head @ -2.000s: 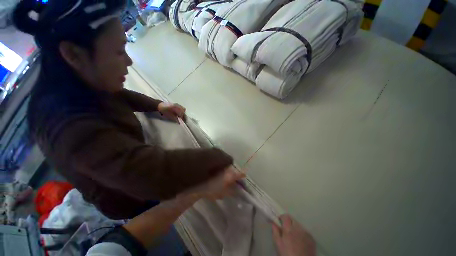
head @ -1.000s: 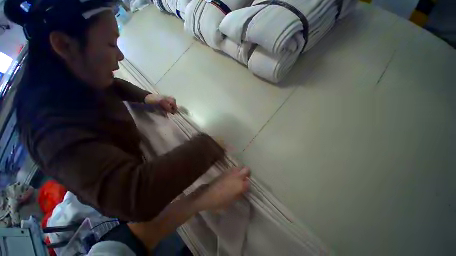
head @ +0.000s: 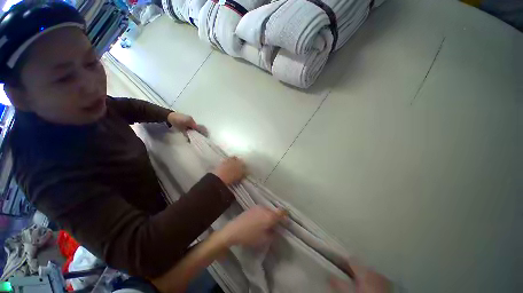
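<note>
A beige curtain panel (head: 304,260) lies along the table edge, with narrow lengthwise folds at its upper edge and loose cloth hanging below. My left hand (head: 256,225) comes in from the bottom left and is closed on the folds near the middle of the picture, slightly blurred. My right hand (head: 367,280) is blurred and cut off by the bottom edge. It is at the folds further right, and its grip is not clear. Another person's two hands (head: 183,121) (head: 231,170) hold the same folds further up the edge.
A person in a brown sweater (head: 97,189) stands close on the left, one arm reaching across near my left hand. Tied curtain rolls (head: 301,43) with dark bands lie at the back of the cream table (head: 401,189). Red and white bundles (head: 80,260) are at the lower left.
My right hand was out of view one second ago and is back at the bottom edge. The other person's head has turned towards me, and their nearer hand now shows on the folds.
</note>
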